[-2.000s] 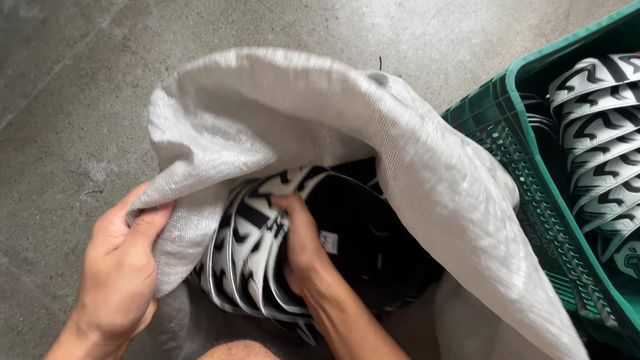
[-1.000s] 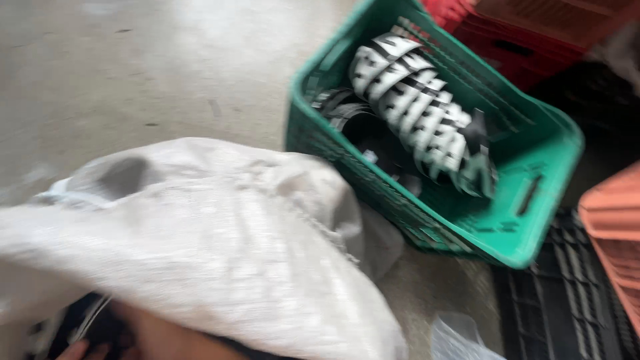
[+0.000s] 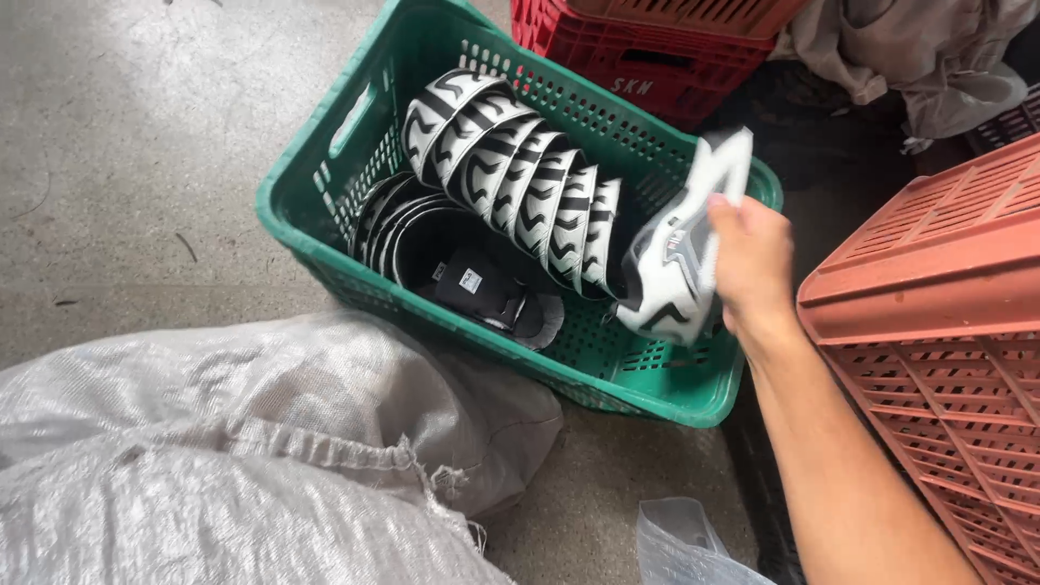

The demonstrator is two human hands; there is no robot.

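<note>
My right hand (image 3: 751, 260) grips a white, grey and black shoe upper (image 3: 678, 264) at the right end of a green plastic crate (image 3: 528, 378). Part of the upper is blurred. Beside it in the crate lies a slanting row of nested black and white shoe uppers (image 3: 520, 191). Below that row, more nested uppers (image 3: 414, 231) show their dark insides, with a small white label on a black tongue (image 3: 479, 284). A woven whitish sack (image 3: 244, 455) fills the lower left, its edge frayed. My left hand is out of view.
Red crates (image 3: 642, 69) stand behind the green one, and an orange-pink crate (image 3: 934, 268) stands close by my right forearm. Crumpled cloth or sacking (image 3: 886, 49) lies at the upper right. A clear plastic bag (image 3: 691, 540) is on the floor at the bottom.
The view has swung toward the green crate. My right hand, inside the sack two seconds ago, is now over the crate with an upper. My left hand, earlier on the sack's rim, has left view.
</note>
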